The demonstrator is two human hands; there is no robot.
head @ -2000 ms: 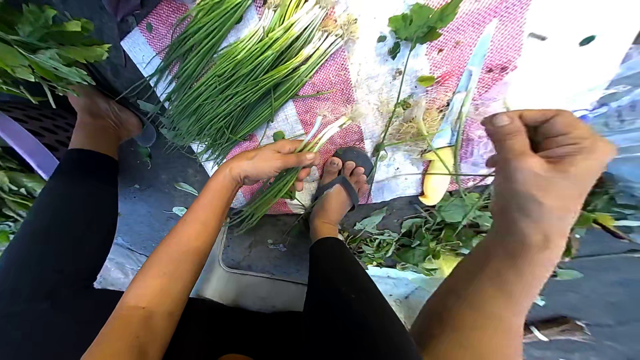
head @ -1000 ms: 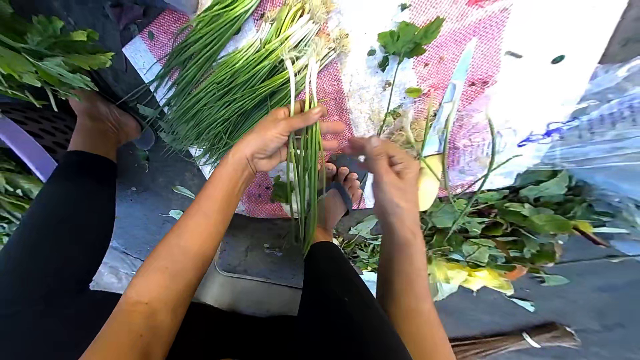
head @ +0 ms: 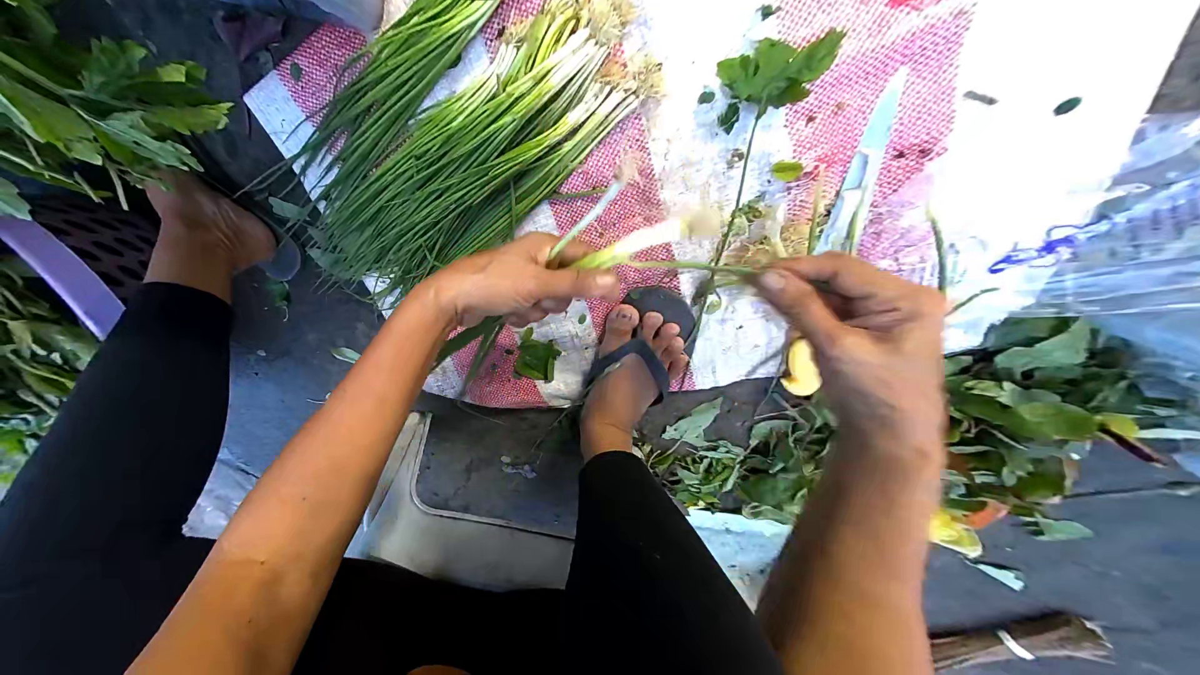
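In the head view my left hand (head: 530,281) is closed around a few green onions (head: 647,242), their pale root ends pointing up and right, their green tops hanging below. My right hand (head: 844,309) pinches the end of a thin green strand (head: 698,267) that stretches across from the held onions. A large pile of green onions (head: 478,159) lies above my left hand on a red-and-white woven sheet (head: 619,169). Beyond my right hand lies a knife (head: 867,159); its blade points up, and a yellow piece (head: 802,367), perhaps its handle, is partly hidden by that hand.
A leafy stem (head: 773,73) lies on the sheet. Loose leaves (head: 1041,403) are heaped at the right, near clear plastic (head: 1144,253). Leafy greens (head: 103,103) stand at the upper left. My sandaled foot (head: 628,375) rests at the sheet's near edge.
The onions in my left hand were upright one second ago and now tilt to the right. My right hand now pinches a strand beside them.
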